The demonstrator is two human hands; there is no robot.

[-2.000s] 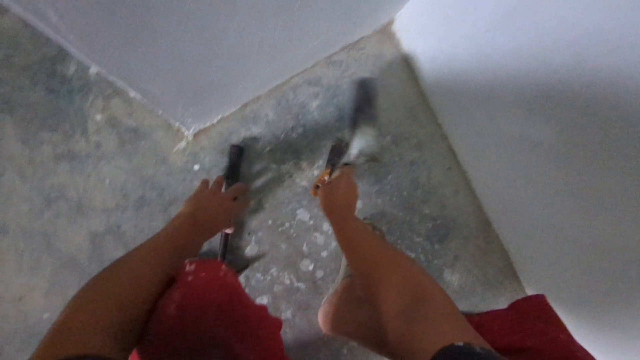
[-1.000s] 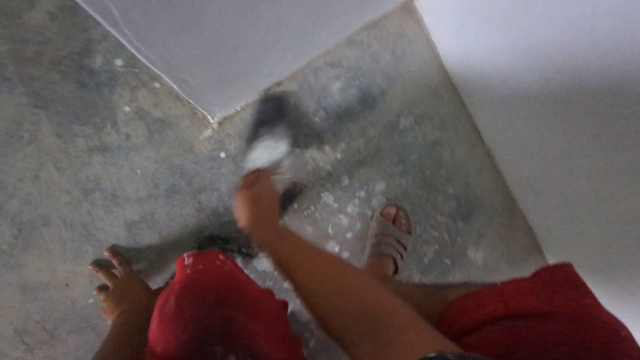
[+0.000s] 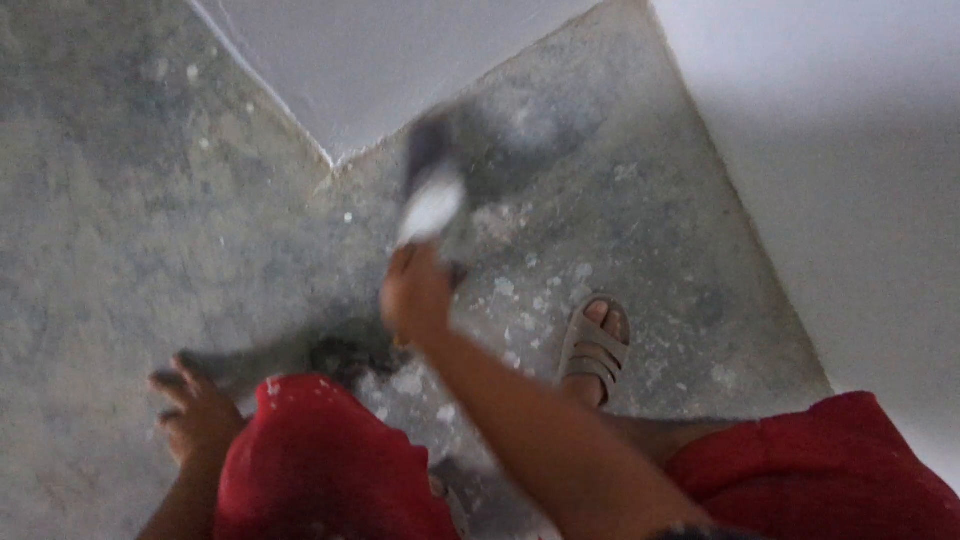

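Observation:
My right hand (image 3: 418,292) is closed on a tool with a pale middle and a dark, blurred far end, perhaps a brush or a broad scraper (image 3: 431,184). That dark end is over the concrete floor just right of the wall corner; motion blur hides its exact shape and whether it touches the floor. A short dark end of something shows at the right side of this hand. My left hand (image 3: 196,420), fingers spread and holding nothing, is at the lower left beside my knee, at or just above the floor.
A pale wall corner (image 3: 334,154) juts in from the top. Another pale wall (image 3: 862,225) runs along the right. White spots (image 3: 504,286) mark the concrete. My sandalled foot (image 3: 596,349) and red-clothed knees (image 3: 322,457) are close by.
Two seconds ago my left hand was on a dark-handled tool; one second ago it was empty at the lower left, as now. My right hand with its tool has moved left since the first frame.

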